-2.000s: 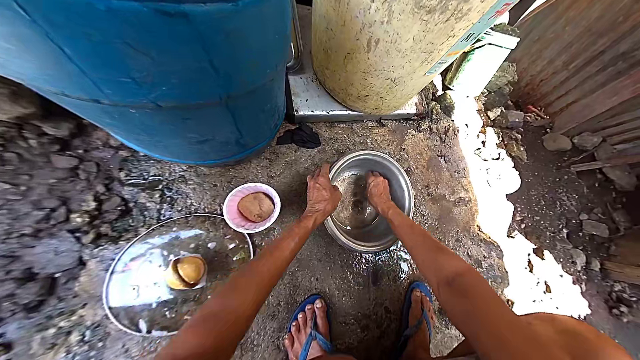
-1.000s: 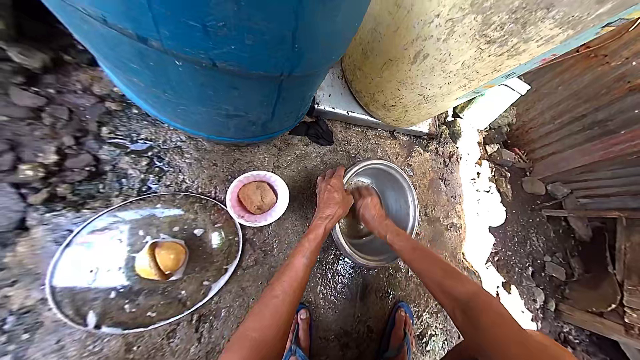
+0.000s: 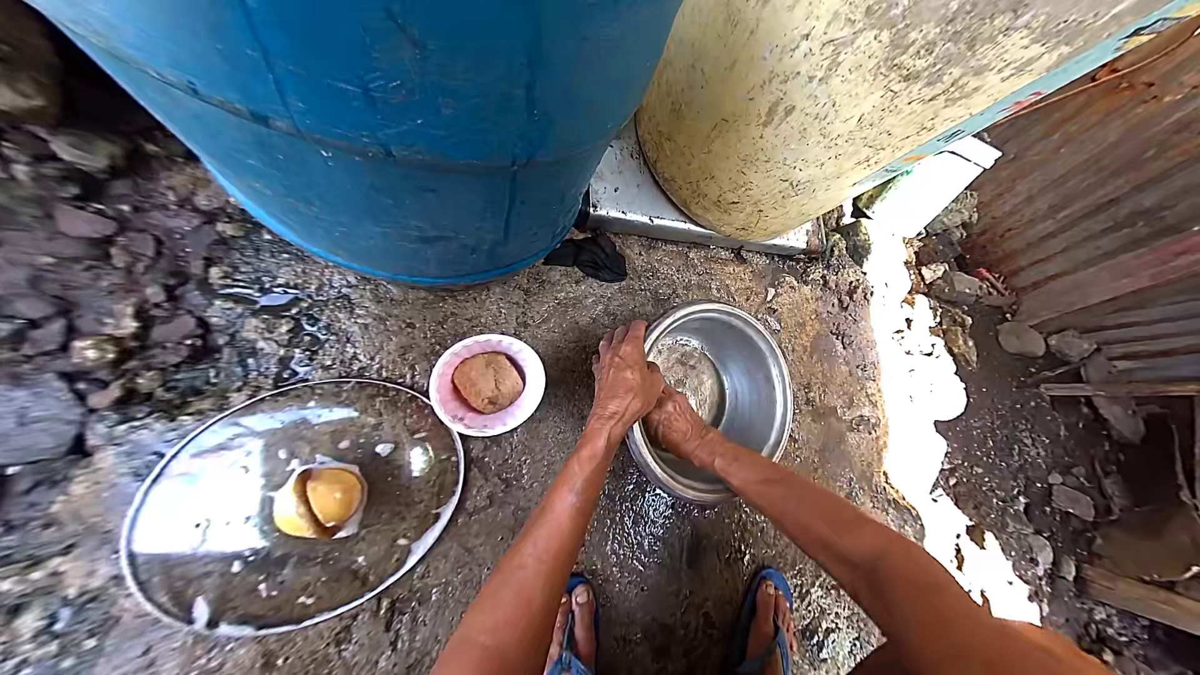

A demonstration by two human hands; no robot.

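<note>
A round metal basin (image 3: 764, 394) stands on the wet ground in front of me, with a little water visible at its bottom. My left hand (image 3: 623, 375) is at the basin's left rim, its fingers over the outer side. Just inside that rim is my right hand (image 3: 677, 422), close against the left one; its fingers are hidden. Left of the basin, a pink and white bowl (image 3: 535, 380) holds a brown lump (image 3: 488, 382). Farther left lies an oval glass lid (image 3: 202, 441) with spots of suds, and a yellowish, split rounded piece (image 3: 328, 499) is at its middle.
A big blue barrel (image 3: 403, 141) and a stained yellowish drum (image 3: 778, 122) stand beyond the basin. A black cloth (image 3: 591, 257) lies between them on the ground. Loose stones (image 3: 84, 328) are at the left, and corrugated metal sheeting (image 3: 1106, 187) rises at the right.
My right hand has moved from the basin's right part, two seconds ago, to its left side beside my left hand. The view has shifted and come closer.
</note>
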